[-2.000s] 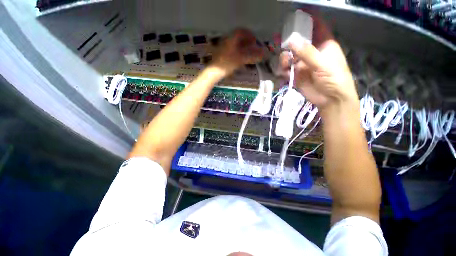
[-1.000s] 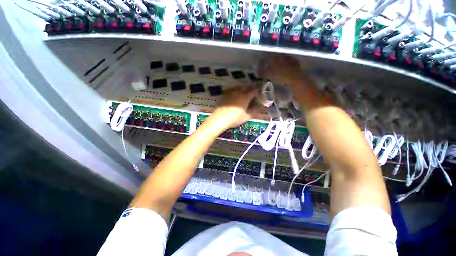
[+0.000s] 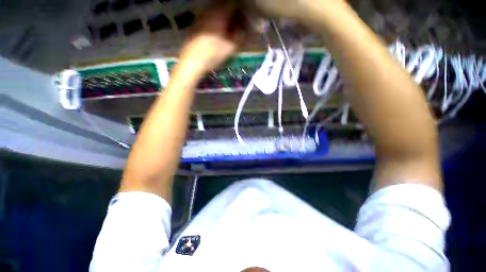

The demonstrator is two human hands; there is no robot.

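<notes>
My left hand [image 3: 213,45] is blurred at the top centre, over the back of the grey shelf; its fingers are dark and unclear. My right hand [image 3: 280,6] is at the top edge, partly cut off, and what its fingers hold cannot be seen. White coiled adapter cables [image 3: 268,71] hang over the green circuit board [image 3: 120,77] below my hands. A thin white cord with a pale plug tip [image 3: 304,110] hangs down from beside my right hand. Dark AC sockets [image 3: 159,22] stand in rows at the upper left.
A blue bin [image 3: 322,142] with white adapters sits below the boards. A single coiled cord [image 3: 70,89] hangs at the board's left end. More coiled cords [image 3: 426,62] hang at the right. A lower board strip [image 3: 229,120] runs above the bin.
The view has tilted down, so the rack appears higher. The white adapter seen earlier in my right hand is no longer visible. My right hand has moved back into the shelf, beside my left.
</notes>
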